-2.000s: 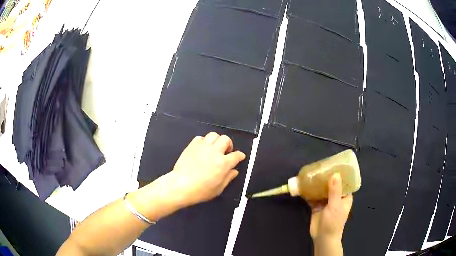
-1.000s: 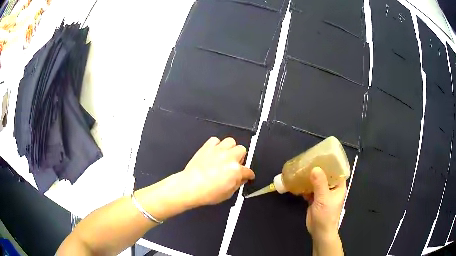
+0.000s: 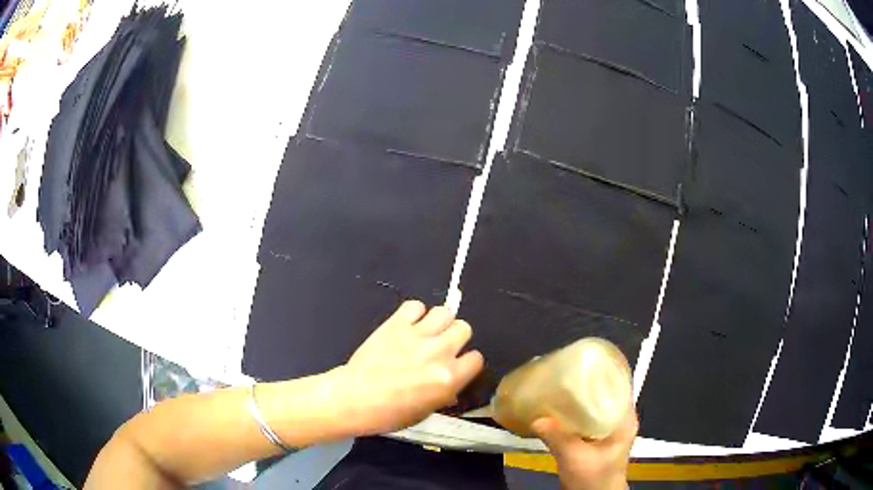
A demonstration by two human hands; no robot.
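Black cut pieces lie overlapped in long columns with white gaps between them. My right hand grips a translucent glue bottle with amber-yellow contents, tilted with its base towards the camera. Its pale nozzle points left, near the table's front edge; its tip is hard to make out by my left fingers. My left hand rests with curled fingers on the lower end of the columns, at the white gap. Whether its fingers pinch a piece edge cannot be told. A thin bracelet is on the left wrist.
A fanned stack of loose black pieces lies at left on the white table covering. Orange-and-white small pieces lie at the far left. A yellow line shows on the floor below the table's front edge.
The view has shifted so the columns sit higher and the table's front edge shows. Both hands are now lower in the picture, and the bottle is turned more base-on to the camera.
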